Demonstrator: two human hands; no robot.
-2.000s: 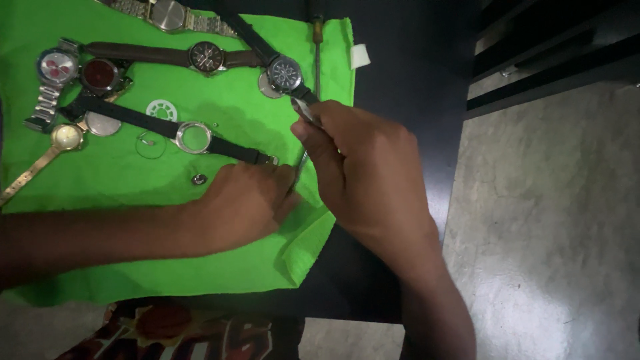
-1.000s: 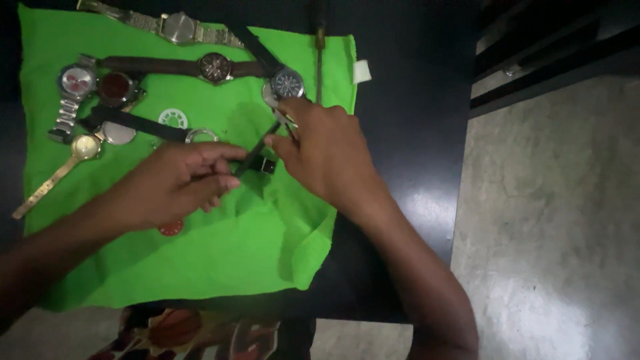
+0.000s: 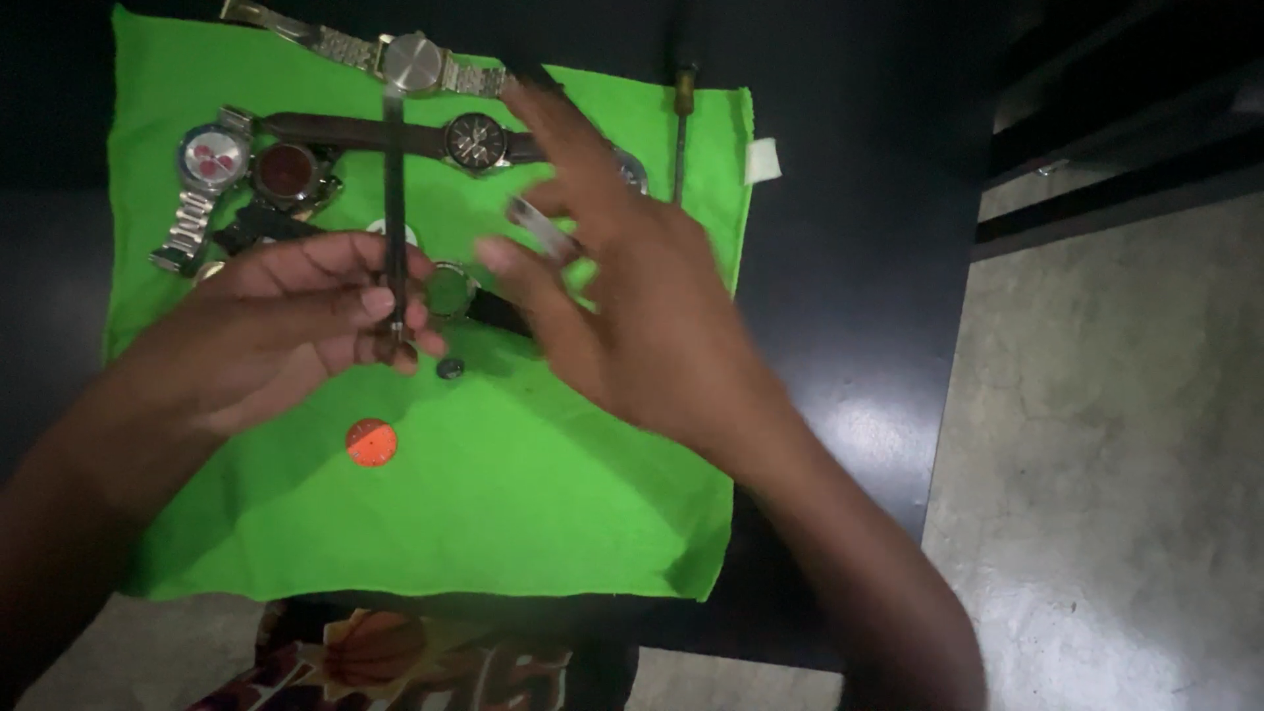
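My left hand (image 3: 296, 316) grips a slim dark rod-like tool (image 3: 395, 207), held upright between thumb and fingers. My right hand (image 3: 632, 286), blurred, has a small metal piece (image 3: 541, 229) between or behind its thumb and fingers; its kind cannot be told. Between the hands lies an open watch case ring (image 3: 449, 289) with a black strap (image 3: 499, 312). Below it is a small dark round part (image 3: 450, 368), and lower down an orange dial-like disc (image 3: 371, 442). A white disc (image 3: 407, 233) shows partly behind my left fingers.
On the green cloth (image 3: 513, 494) lie a metal-band watch (image 3: 412, 62), a brown-strap watch (image 3: 476, 142), a silver chronograph (image 3: 212, 156) and a dark red-faced watch (image 3: 286, 175). A screwdriver (image 3: 681, 128) lies near the right edge, beside a white tag (image 3: 763, 161).
My hands have moved apart since one second ago. The dark tool now stands upright in my left hand. The orange disc, mostly covered by my left hand one second ago, now shows fully.
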